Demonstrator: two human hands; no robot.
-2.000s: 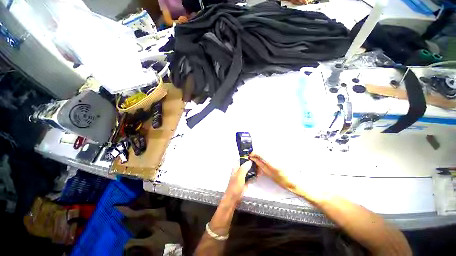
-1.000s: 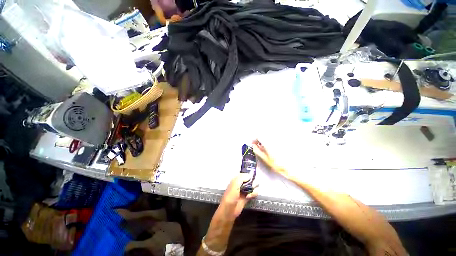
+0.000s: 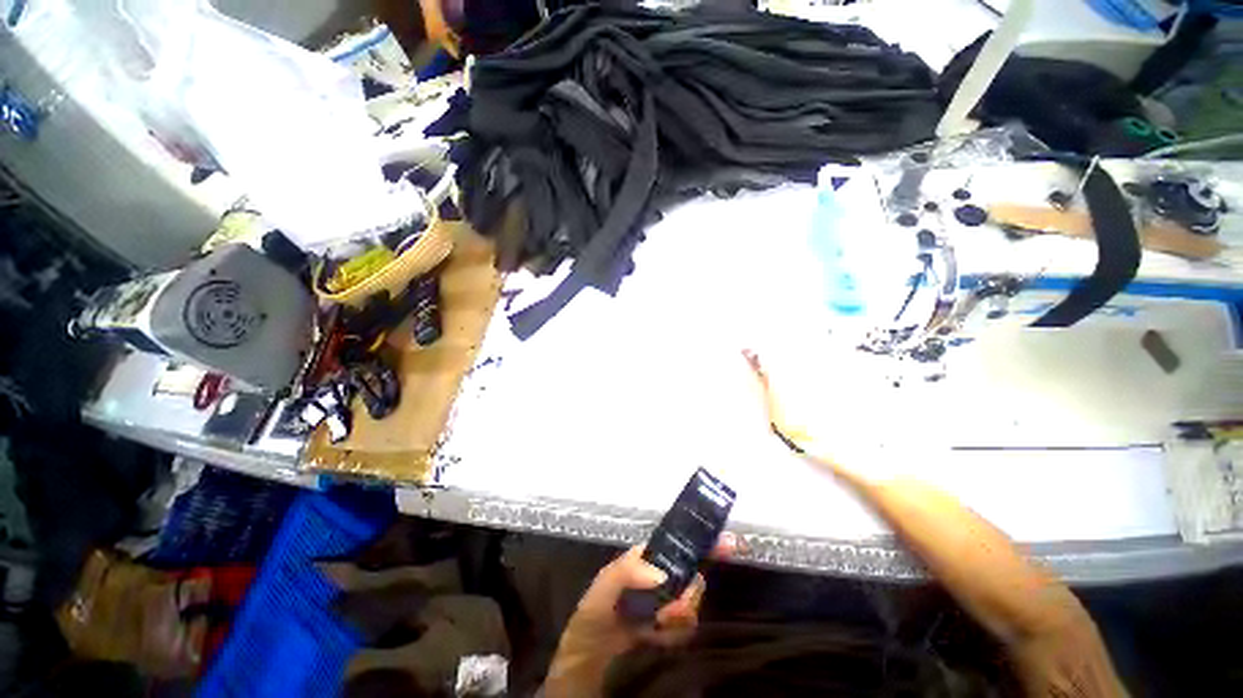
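My left hand (image 3: 630,614) is shut on a small bundle of black woven labels (image 3: 690,529) with pale print, held tilted over the table's front edge. My right hand (image 3: 780,409) is over the white sewing table (image 3: 600,409), fingers pointing away from me. It is overexposed, and I see nothing held in it. The sewing machine (image 3: 920,280) stands at the right, beyond my right hand.
A big pile of dark strips (image 3: 709,102) lies behind. A dark strip (image 3: 1115,252) hangs over the machine head. At left are a tan board (image 3: 457,348) with small black pieces, a basket (image 3: 409,267) and a grey machine part (image 3: 225,316). A blue crate (image 3: 293,586) is below.
My left hand has brought the label bundle down toward me, past the table edge. My right hand has come away from the bundle and lies farther right.
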